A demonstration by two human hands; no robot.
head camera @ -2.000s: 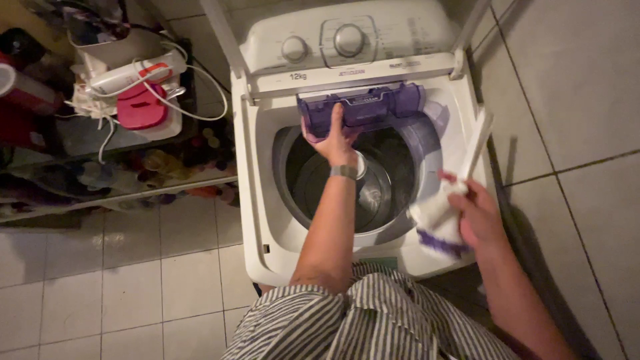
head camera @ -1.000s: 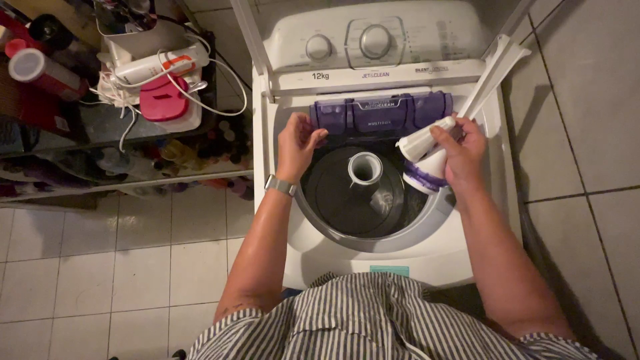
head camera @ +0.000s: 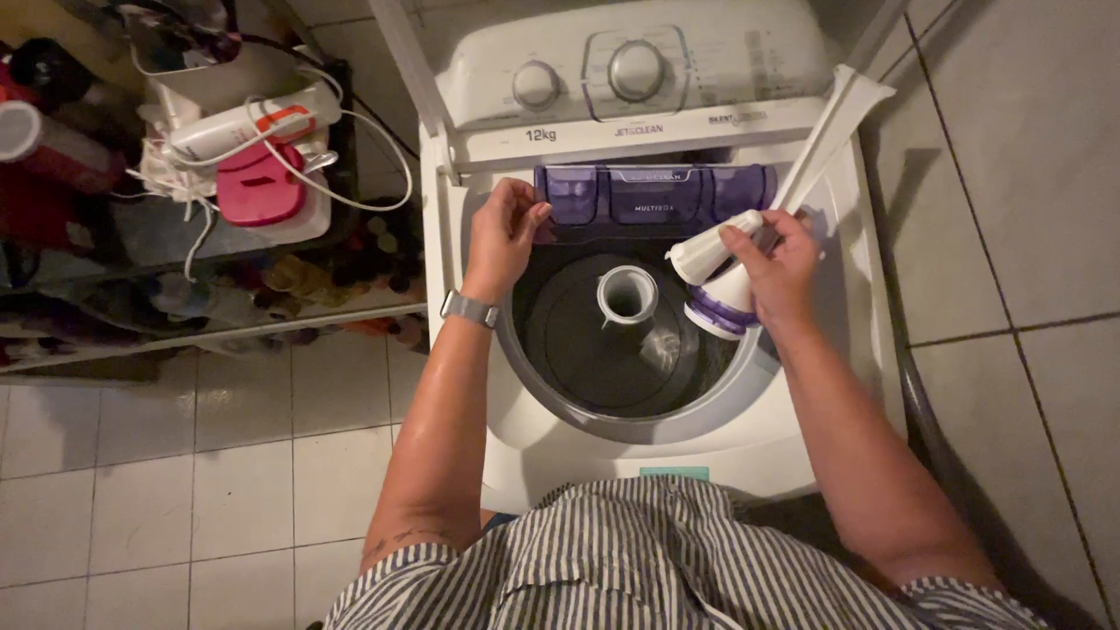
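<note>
A white top-loading washing machine [head camera: 612,464] stands with its lid raised. Across the back of the tub opening sits a purple translucent dispenser drawer [head camera: 654,197]. My left hand [head camera: 507,232] is at the drawer's left end, thumb and fingertips close together; whether they grip its edge is unclear. My right hand [head camera: 774,262] holds white plastic parts: a ribbed cone [head camera: 713,248] and a wider piece with a purple ring [head camera: 722,306]. A long white flared piece [head camera: 831,131] rises beside that hand, its lower end hidden. Inside the dark tub, a hollow central post [head camera: 627,295] stands upright.
The control panel with two knobs [head camera: 636,70] lies behind the opening. At left, a shelf unit [head camera: 350,322] holds bottles, a pink-lidded container [head camera: 260,185], a white appliance [head camera: 236,127] and looped cables. A tiled wall or floor lies at right, a tiled floor at lower left.
The purple drawer, lifted in my left hand two seconds ago, now sits at the back of the opening. My left hand has moved to its left end. My right hand has brought the white parts over the tub.
</note>
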